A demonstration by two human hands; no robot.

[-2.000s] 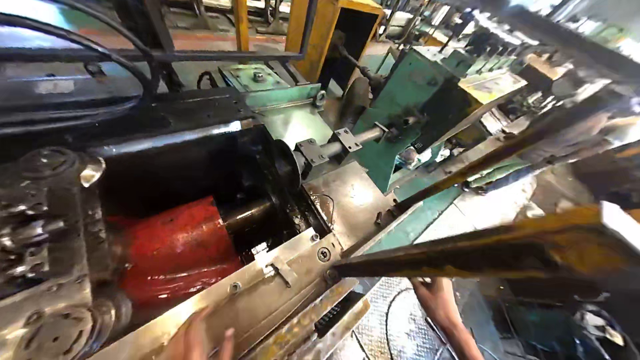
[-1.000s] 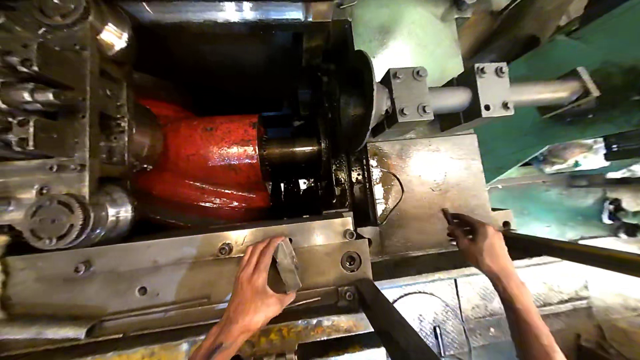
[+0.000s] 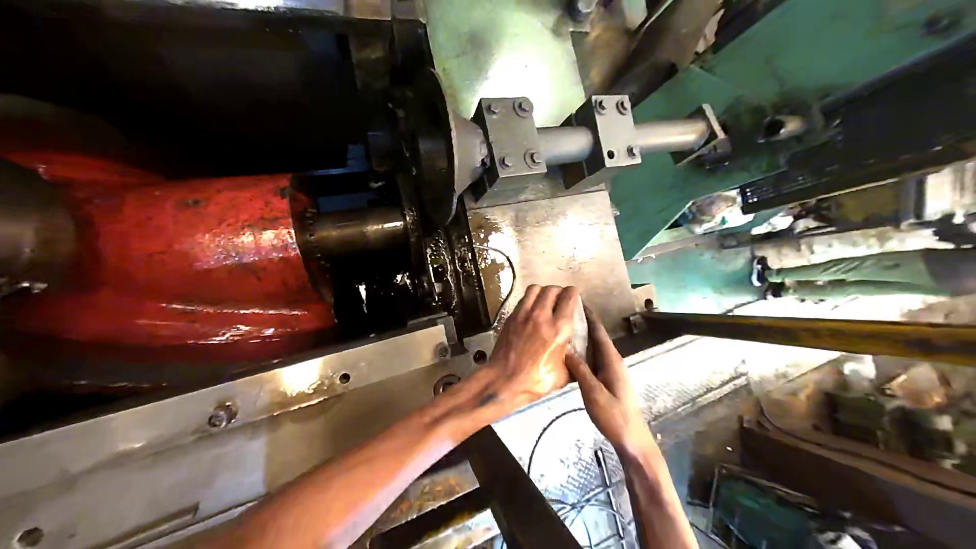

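Observation:
My left hand (image 3: 537, 339) is closed around a small flat grey block (image 3: 579, 328), at the near edge of a bare metal plate (image 3: 564, 244). My right hand (image 3: 608, 374) meets it from the right, its fingers behind the block and its thumb by the near end; whether it also grips something small is hidden. Left of the hands lies a long machined steel rail (image 3: 305, 381) with bolt holes. Beyond the plate, a steel shaft (image 3: 568, 145) runs through two bolted clamp blocks (image 3: 512, 141).
An oily red cast machine part (image 3: 198, 252) sits in a dark cavity on the left. A yellow-edged bar (image 3: 801, 333) extends right, and a dark bar (image 3: 518, 496) slopes below my hands. Cables lie on the tread-plate floor (image 3: 579, 450). A person's legs (image 3: 854, 274) show at far right.
My left hand has moved right from the rail to the plate's near edge with the grey block. My right hand, apart from it a second ago, now meets it at the block. The view has shifted.

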